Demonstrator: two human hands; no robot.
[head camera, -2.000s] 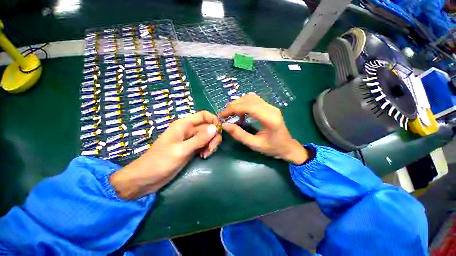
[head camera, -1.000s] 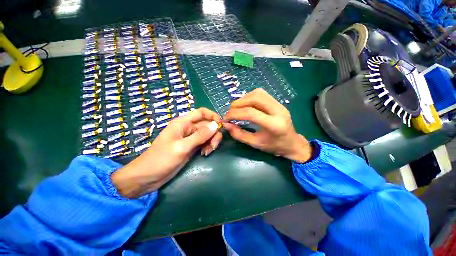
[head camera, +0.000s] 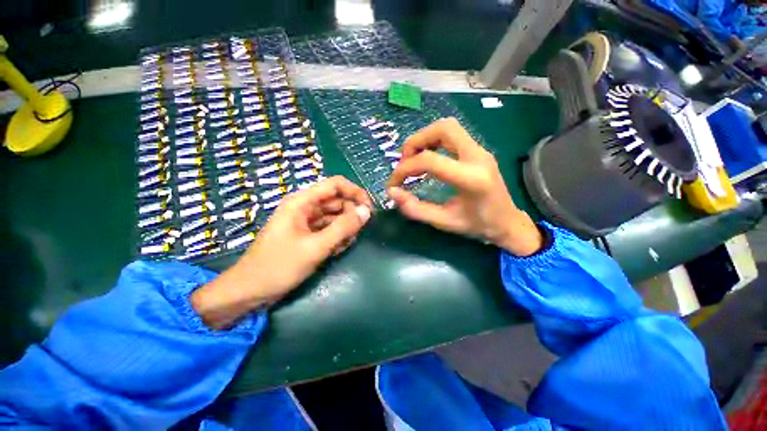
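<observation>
My left hand is at the centre with thumb and forefinger curled close together; whether a small part is between them is hidden. My right hand is just right of it, over the lower part of the second clear tray. Its thumb and forefinger are bent, and a small whitish piece shows at their tips; I cannot tell if it is held. A short column of small battery cells lies in this tray. The full clear tray on the left holds columns of white cells with yellow ends.
A green piece lies on the second tray. A white scrap lies near the metal post. A dark grey dispenser with fanned white strips stands right. A yellow-based fan stands left. A pale rail crosses behind.
The hands were touching at the fingertips over a small yellow-ended part. They are now apart, with my right hand a little to the right and its fingers more spread.
</observation>
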